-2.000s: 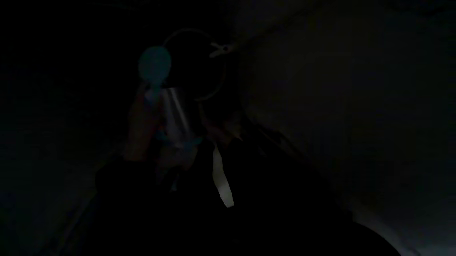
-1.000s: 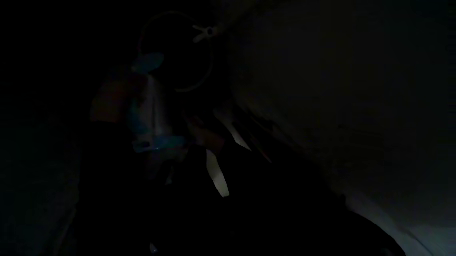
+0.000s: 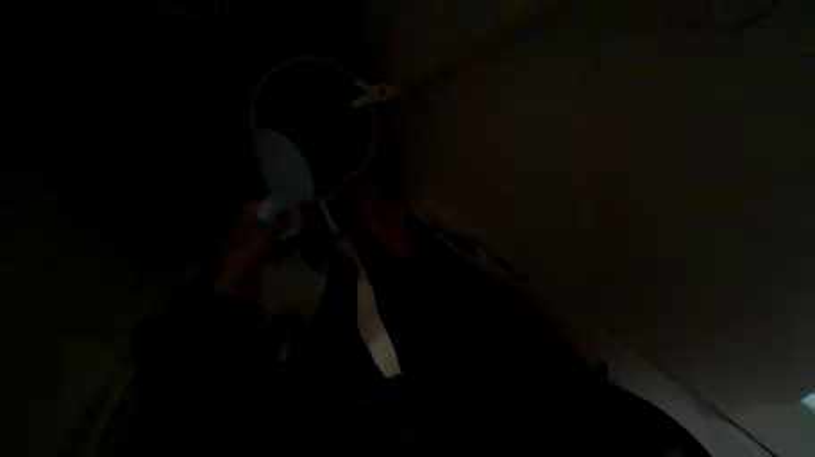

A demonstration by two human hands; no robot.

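Observation:
The picture is very dark. The kettle's pale blue lid (image 3: 286, 167) shows left of centre as a slanted oval, with the pale handle top just below it. My left hand (image 3: 243, 254) is closed around the handle. The steel body is mostly lost in shadow; only a thin bright streak shows beside the lid. I cannot tell whether the lid is open. My right hand (image 3: 384, 219) is a faint shape to the right of the kettle; its fingers and any hold are too dark to tell.
A thin pale ring, perhaps a bucket rim (image 3: 255, 100), lies beyond the kettle. A small pale fitting, perhaps a tap (image 3: 382, 92), sticks out over its right edge. A large dim wall (image 3: 608, 178) fills the right side.
The kettle has turned and its steel side, plain before, has nearly gone from sight. The lid shows broader than one second ago. My right hand has shifted slightly up and right.

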